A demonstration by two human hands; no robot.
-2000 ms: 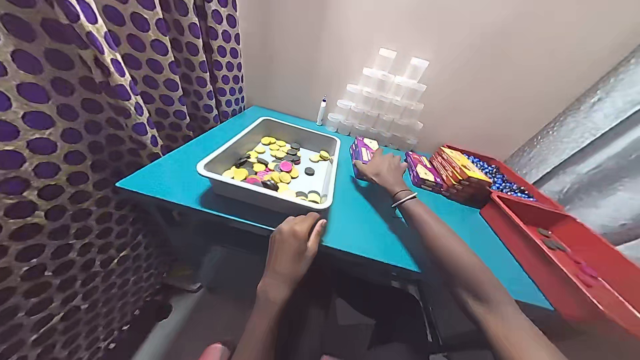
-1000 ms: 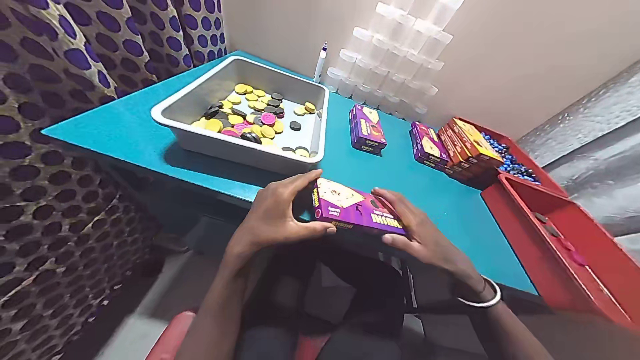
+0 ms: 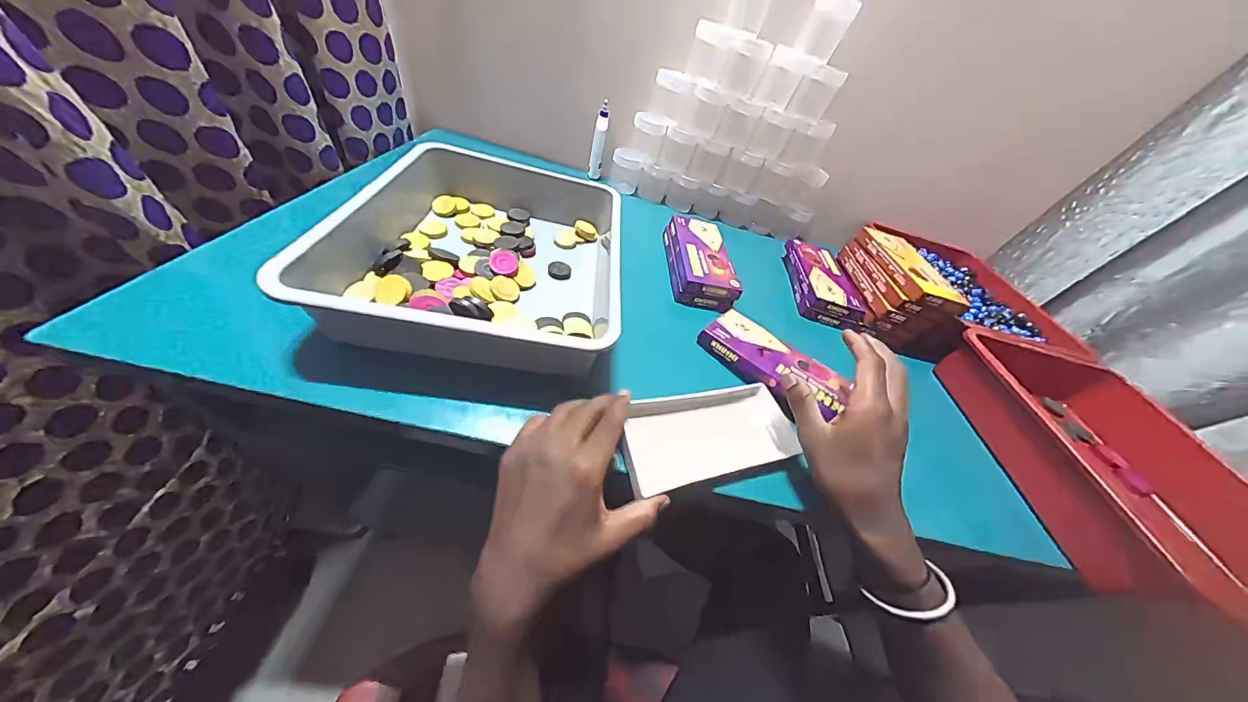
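Observation:
An open white cardboard box tray (image 3: pixel 707 439) lies tilted at the table's front edge, with my left hand (image 3: pixel 565 487) holding its left end between thumb and fingers. My right hand (image 3: pixel 858 429) grips the purple printed box cover (image 3: pixel 770 361) just behind and right of the tray. Inside the tray I see nothing. A grey plastic tub (image 3: pixel 468 341) at the left holds yellow, black and pink carrom-type discs (image 3: pixel 504 262). Behind the cover stand purple boxes (image 3: pixel 702 261), and more purple boxes (image 3: pixel 824 283) are to the right.
Orange boxes (image 3: pixel 907 273) are stacked beside the purple ones at the right. Red bins (image 3: pixel 1102 390) line the right side, one with blue beads (image 3: pixel 985 297). Clear plastic cups (image 3: pixel 741 127) are stacked by the wall, near an upright marker (image 3: pixel 599 141). The teal tabletop (image 3: pixel 195 292) ends in front.
The purple box that both hands held a second ago is apart: my left hand has the white inner tray, my right hand the cover. Earlier, my right hand reached to the boxes.

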